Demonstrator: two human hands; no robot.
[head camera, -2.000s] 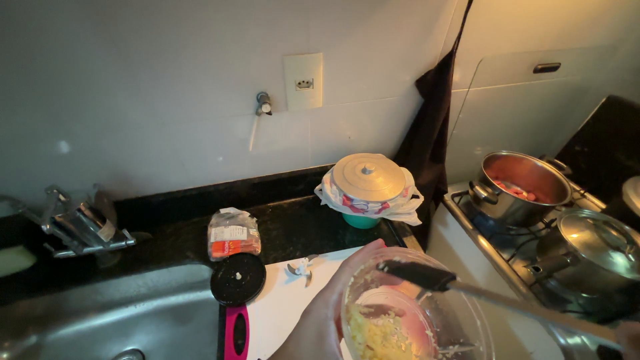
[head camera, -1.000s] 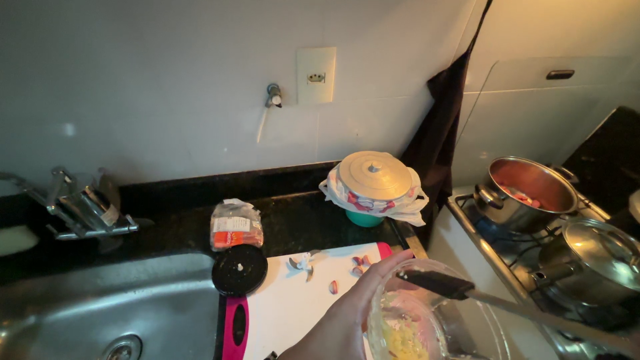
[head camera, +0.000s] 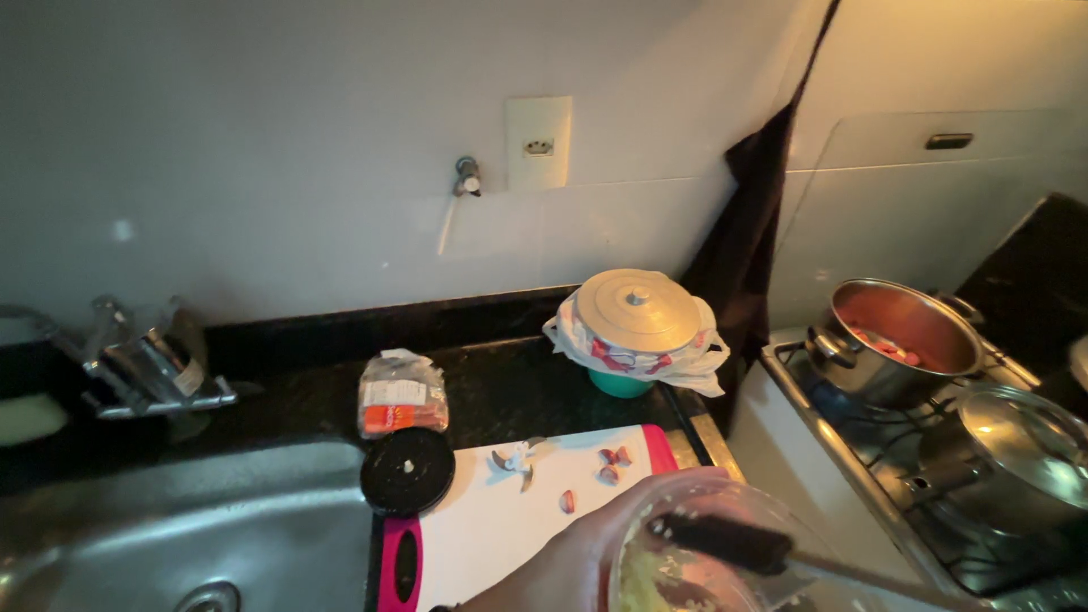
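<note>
My left hand (head camera: 586, 540) reaches in from the bottom and grips a clear plastic bowl (head camera: 803, 510) with pale, finely chopped food inside. Across the bowl lies the black end of a utensil (head camera: 731, 542), whose metal shaft runs out at the lower right; my right hand is not visible. Under and left of my left hand is a white cutting board (head camera: 484, 544) with pink ends. A chopper blade (head camera: 517, 463) with a white hub rests on it, near several reddish clove-like pieces (head camera: 609, 467). A round black lid (head camera: 408, 470) overlaps the board's left corner.
Left of the board is a steel sink (head camera: 280, 510). Behind are a plastic food package (head camera: 399, 395) and a metal lid (head camera: 639, 310) over a bag and green container. At right, an open pot (head camera: 905, 340) with reddish contents and a glass-lidded pot (head camera: 1020, 450) stand on the stove.
My left hand and the bowl have moved away from the board's right part, uncovering the reddish pieces hidden in the earliest frame. The black utensil end is now lower against the bowl.
</note>
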